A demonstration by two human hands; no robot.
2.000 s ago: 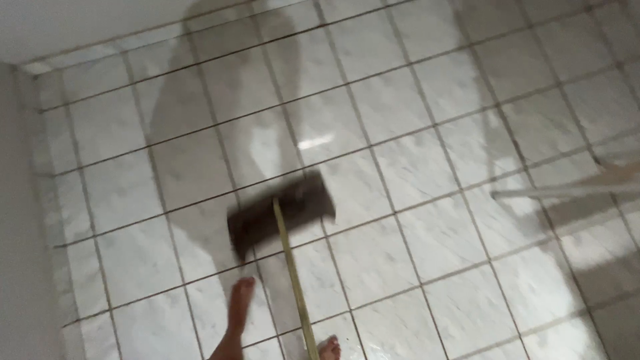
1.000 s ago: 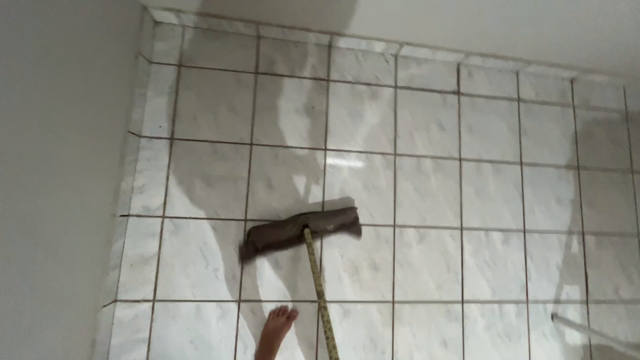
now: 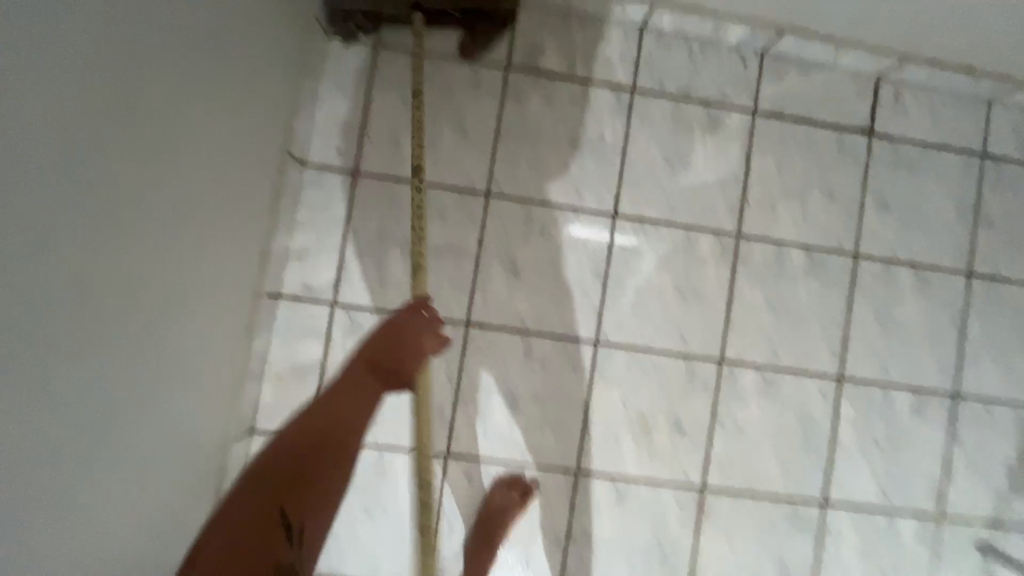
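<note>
My left hand [image 3: 408, 344] is closed around a long yellowish patterned pole [image 3: 418, 192], left of the view's middle. The pole runs up to a wide head wrapped in dark cloth [image 3: 464, 14], which is cut off by the top edge of the view, close to the left wall. A flap of the cloth hangs from its right part. The lower end of the pole leaves the view at the bottom. My right hand is out of view.
A pale wall [image 3: 136, 240] stands at the left and another [image 3: 880, 24] at the upper right, both with a tiled skirting. White marbled floor tiles [image 3: 672, 296] carry my shadow. My bare foot [image 3: 500, 512] is at the bottom. Part of a greyish thing shows at the lower right edge.
The cloth-wrapped head has moved up and left, to the wall's corner area. My left hand on the pole has come into view.
</note>
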